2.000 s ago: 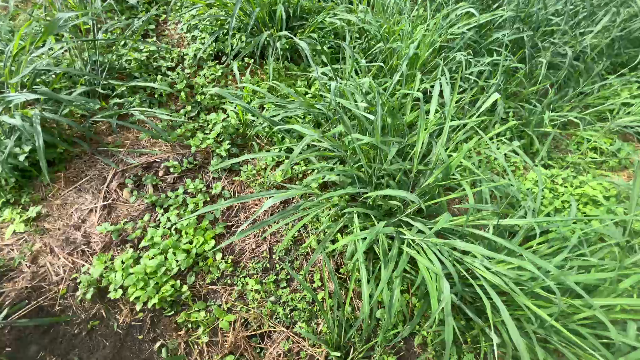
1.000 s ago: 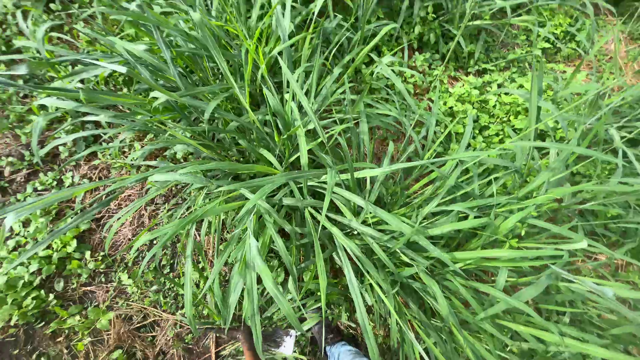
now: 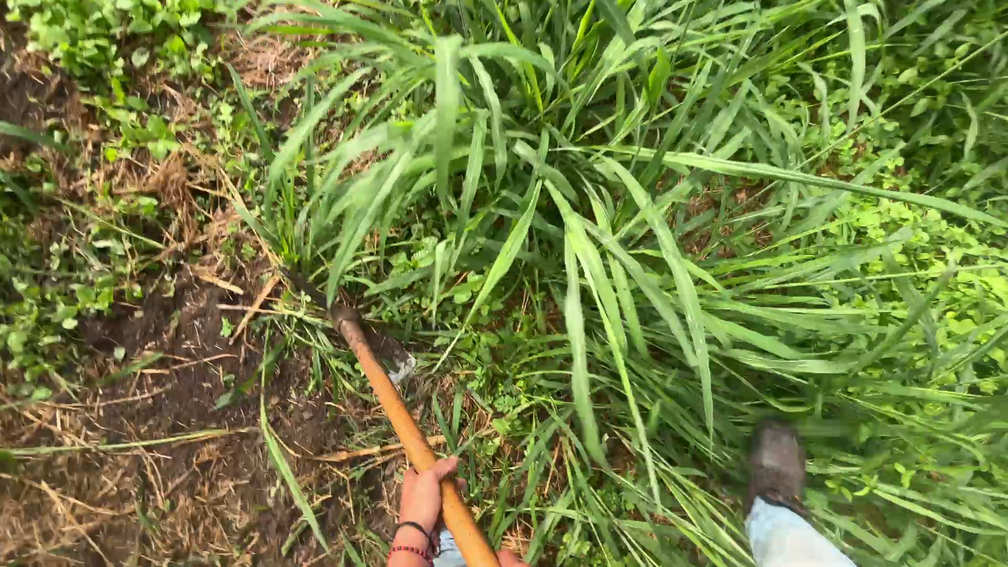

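My left hand [image 3: 425, 492], with a dark band and a red beaded bracelet at the wrist, is closed around the wooden handle [image 3: 394, 405] of a hoe-like tool. Low at the bottom edge, part of my right hand [image 3: 510, 558] shows against the same handle; most of it is out of view. The tool's metal head [image 3: 386, 350] rests low at the left base of a clump of long-bladed grass [image 3: 551, 197], partly hidden by leaves. A bright worn edge shows on the blade.
Bare dark soil with dry straw [image 3: 181, 370] lies at the left. Low broad-leaved plants [image 3: 102, 47] grow at the upper left. A dark shoe [image 3: 776, 465] below a light blue trouser leg [image 3: 795, 539] stands in grass at the lower right.
My hands and the wooden-handled tool now show; neither earlier frame shows a hand. The tool's head is at the grass clump. The view has moved over the ground.
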